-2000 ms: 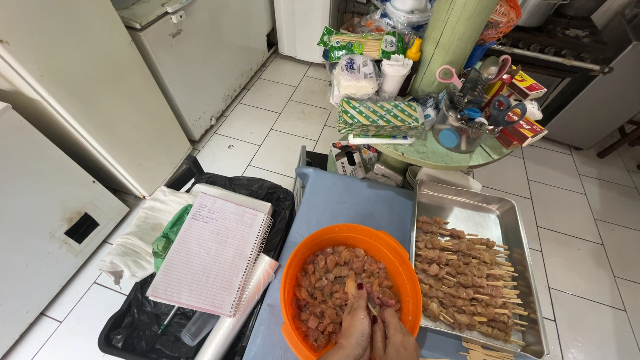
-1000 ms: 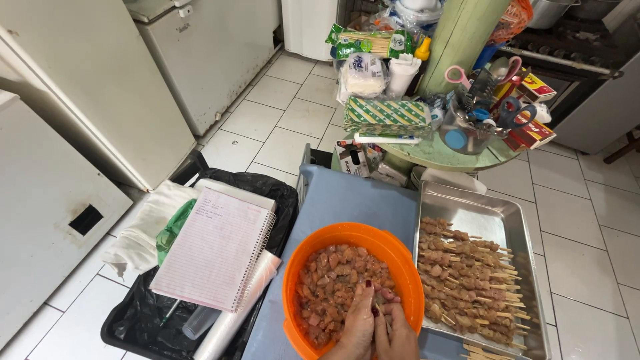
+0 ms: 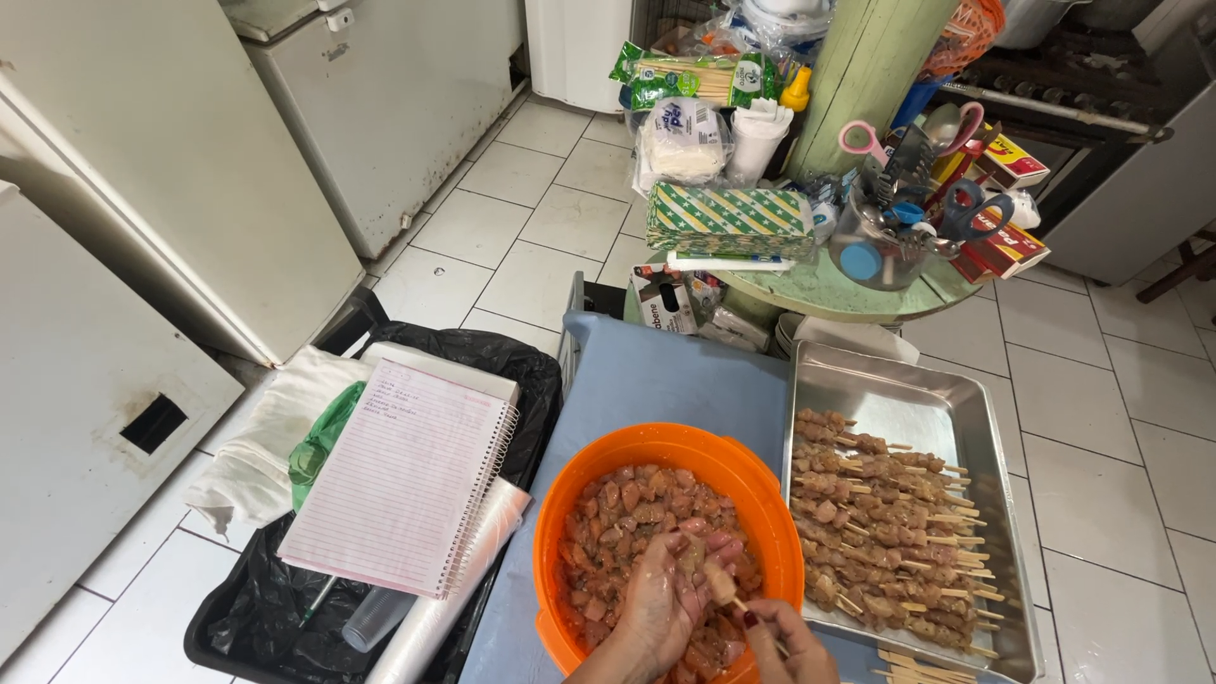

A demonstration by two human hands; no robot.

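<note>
Over the orange plastic bowl [image 3: 560,494] of raw meat cubes [image 3: 617,513], my left hand [image 3: 655,598] is turned palm up with its fingers curled around some meat pieces. My right hand [image 3: 784,641] pinches a wooden skewer [image 3: 741,604] that has a piece of meat [image 3: 722,581] on its tip, close to the left palm. To the right, a metal tray [image 3: 997,456] holds several rows of loaded meat skewers [image 3: 883,532]. Bare wooden skewers [image 3: 917,668] lie at the tray's near edge.
A spiral notebook [image 3: 408,475] with handwriting and a roll of plastic film [image 3: 446,589] lie on a black crate [image 3: 214,636] at left. Behind the blue table [image 3: 684,370] is a round green table [image 3: 826,294] with scissors [image 3: 977,211], utensils and napkins [image 3: 730,220]. Freezers stand at the left.
The hands, close together over the bowl before, are now more apart, with the left palm opened upward. The skewer with meat on its tip now shows plainly between them.
</note>
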